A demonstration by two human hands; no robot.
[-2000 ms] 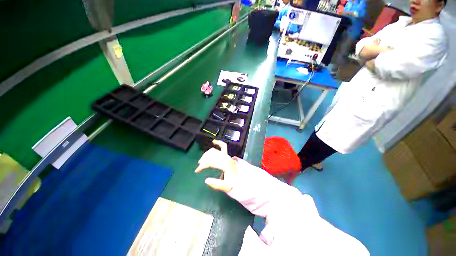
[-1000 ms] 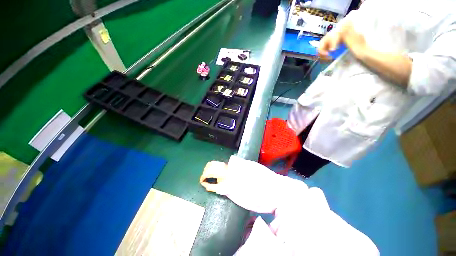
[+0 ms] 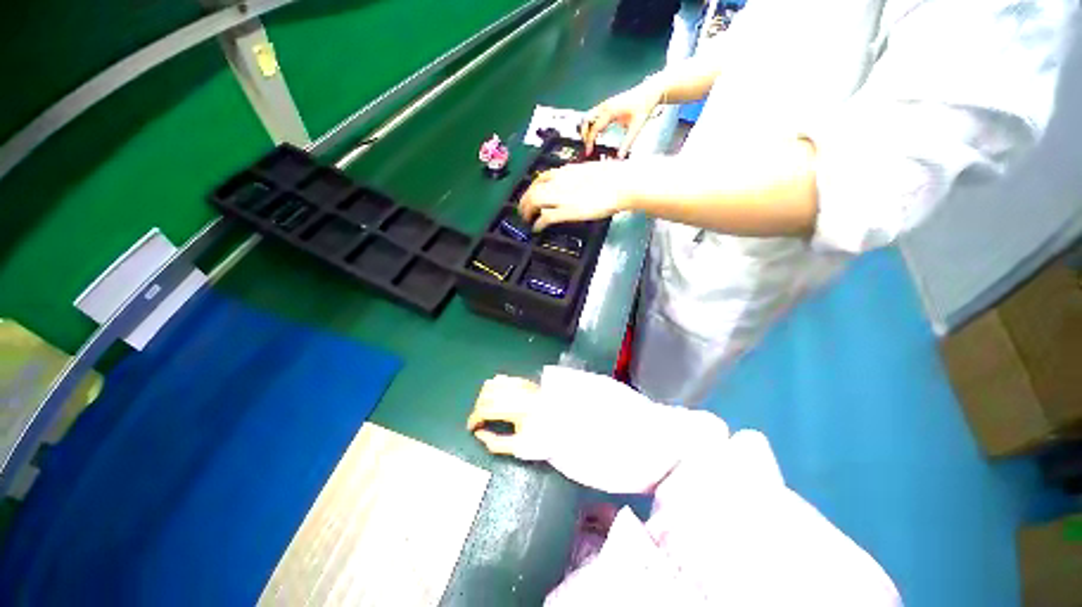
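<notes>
My right hand (image 3: pixel 510 417), in a pale pink sleeve, is at the bench edge beyond the tan board. Its fingers are curled around a dark gap; I cannot tell whether it holds anything. My left hand is out of the picture. Ahead, a black tray (image 3: pixel 513 307) holds watch bodies in its pockets; one with a lit edge (image 3: pixel 547 280) is in the near right pocket. Another person's hands (image 3: pixel 578 193) are over the tray's middle and far pockets and hide part of them. A second black tray (image 3: pixel 366 249) lies to its left, with a few dark pieces at its far left end.
The blue mat (image 3: pixel 214 451) and tan board (image 3: pixel 374 522) lie nearest me. A pink object (image 3: pixel 494 153) and a white card (image 3: pixel 555 122) are beyond the trays. A white-coated person (image 3: pixel 759 237) leans in from the right. White papers (image 3: pixel 128 275) hang at the left rail.
The white-coated person has come closer and reached both hands over the filled tray, hiding most of the red stool. My right hand moved back from the tray, then stayed almost in place, fingers curled.
</notes>
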